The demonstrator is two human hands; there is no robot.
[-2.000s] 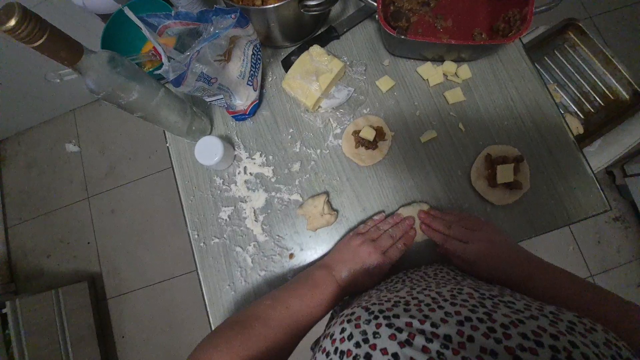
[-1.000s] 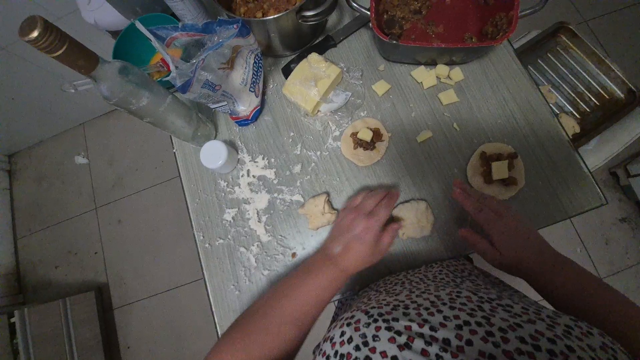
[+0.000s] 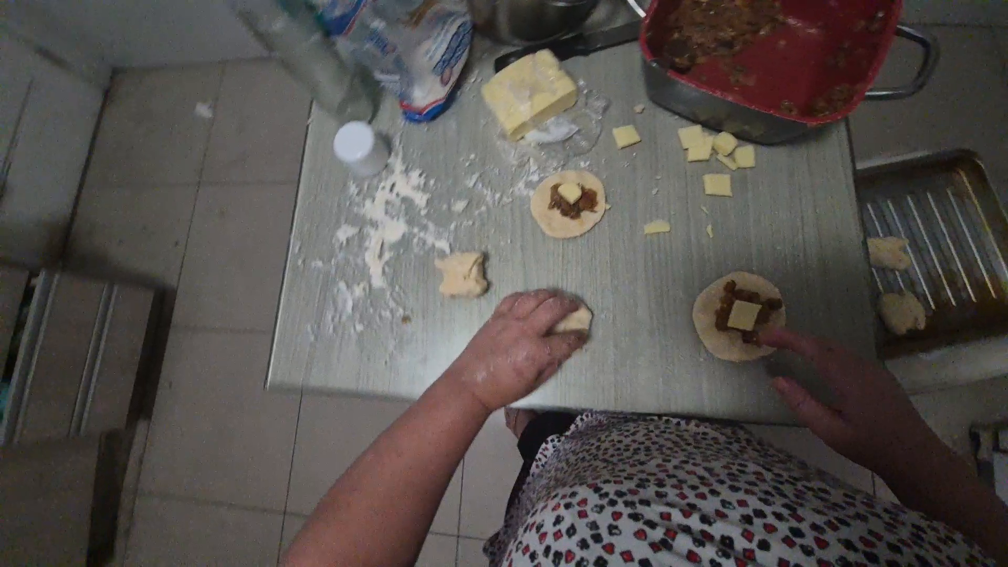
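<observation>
My left hand is curled around a small piece of dough on the table, its fingers covering part of it. At the right, my right hand has its fingers apart, a fingertip at the lower right edge of a flat dough round topped with brown filling and a cheese square. A second filled dough round lies farther back at the middle. One loose dough lump sits left of my left hand. Cut cheese squares lie near a block of cheese.
A red-lined pot with filling stands at the back right, beside a knife and a metal pot. Flour, a white cap, a glass bottle and a plastic bag occupy the left. A baking tray holds dough pieces.
Two seconds ago both hands pressed the dough together. My right hand has moved right, to the filled round. My left hand has closed around the dough piece, which lay uncovered beside it one second ago.
</observation>
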